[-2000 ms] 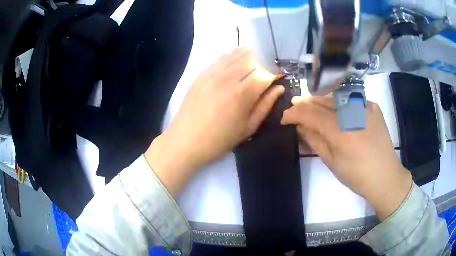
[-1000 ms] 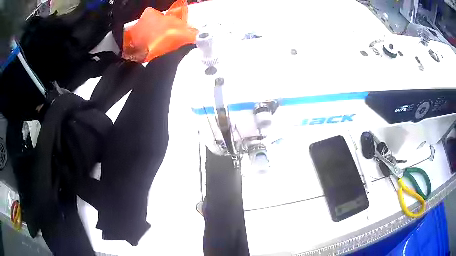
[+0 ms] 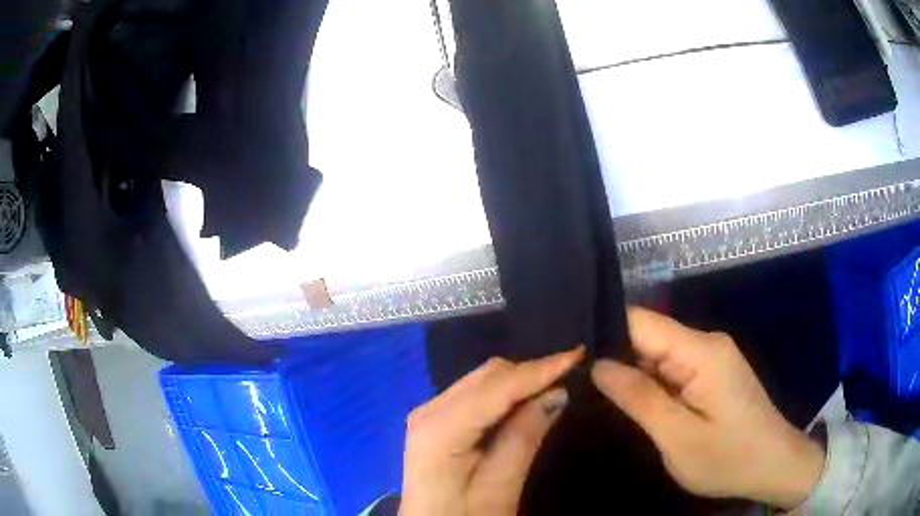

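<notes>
A long black fabric strip (image 3: 540, 171) runs from the top edge down over the table's front edge, with a lengthwise fold along its right side. My left hand (image 3: 484, 428) pinches it between thumb and fingertips just below the table edge. My right hand (image 3: 706, 403) pinches it right beside, fingertips nearly touching the left ones. The strip's lower part merges with dark material below, so its end cannot be told. The needle and presser foot are out of view.
Black cut pieces (image 3: 131, 151) lie on the table's left. A ruler band (image 3: 746, 234) runs along the front edge. A phone (image 3: 842, 66) lies upper right. Blue crates (image 3: 333, 413) stand below left and right (image 3: 873, 312). Orange-yellow handles (image 3: 76, 315) show far left.
The view has moved down to the table's front edge. The machine head has left the picture. My hands, out of view one second ago, now hold the strip lower than at the needle.
</notes>
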